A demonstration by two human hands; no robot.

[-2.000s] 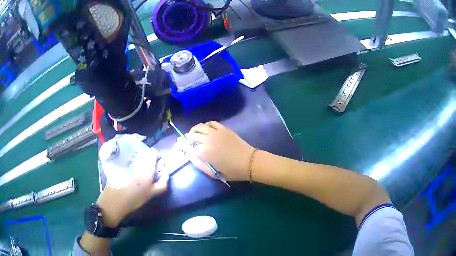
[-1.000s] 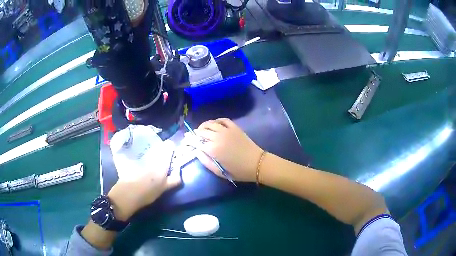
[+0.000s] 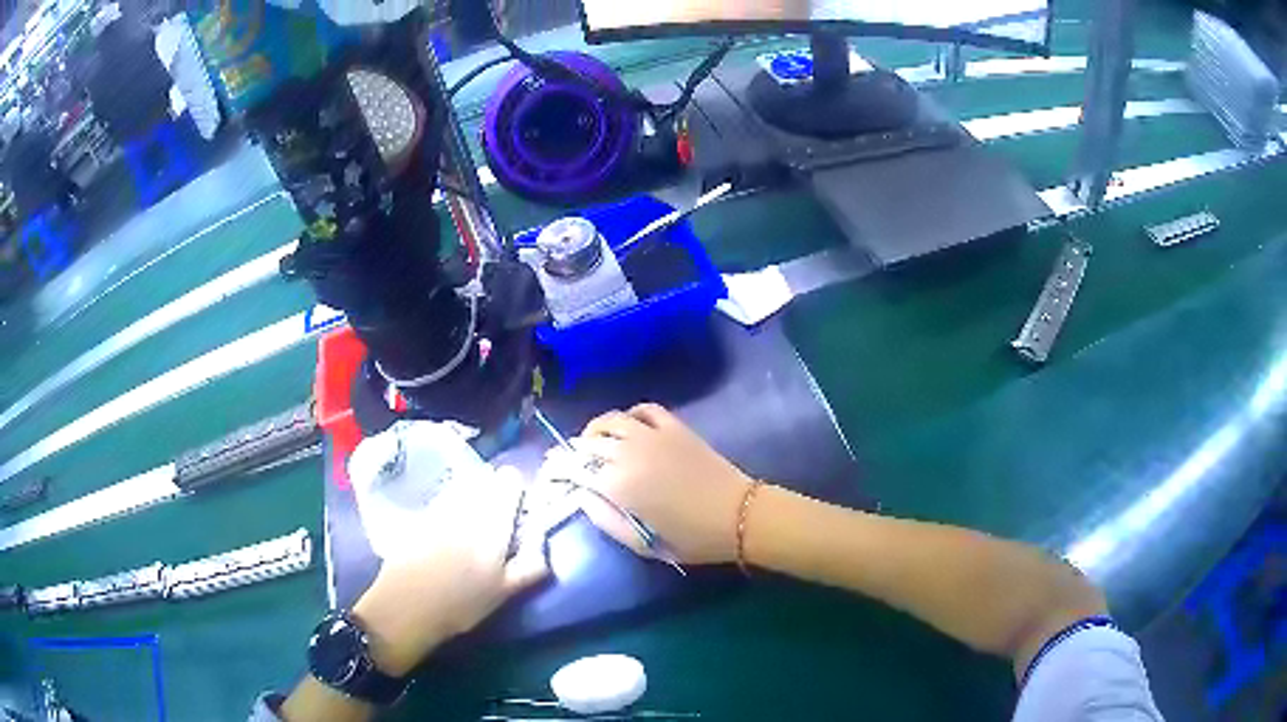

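My left hand (image 3: 459,564) is bunched around a white crumpled wipe (image 3: 409,487) on the dark mat (image 3: 769,416). My right hand (image 3: 663,480) holds a thin pencil-like tool (image 3: 635,526); its pale rod shows past the fingers at both ends. Between the hands, under a bright light, lies a pale slim workpiece (image 3: 558,511), mostly hidden by the fingers and glare; both hands touch it. The black microscope body (image 3: 402,303) stands just above the hands. A white oval disc (image 3: 599,684) lies near the front edge with thin tweezers (image 3: 520,702) beside it.
A blue bin (image 3: 642,332) holds a metal-topped bottle (image 3: 579,279) and pale stick. A red bin (image 3: 339,381) stands left, near segmented strips (image 3: 240,564). Loose silver strips (image 3: 1052,303) lie right. A purple ring (image 3: 562,127) and monitor stand (image 3: 925,198) are behind.
The view has tilted, so the bench contents sit lower in the picture and more of the monitor shows. Both hands keep nearly the same hold over the mat.
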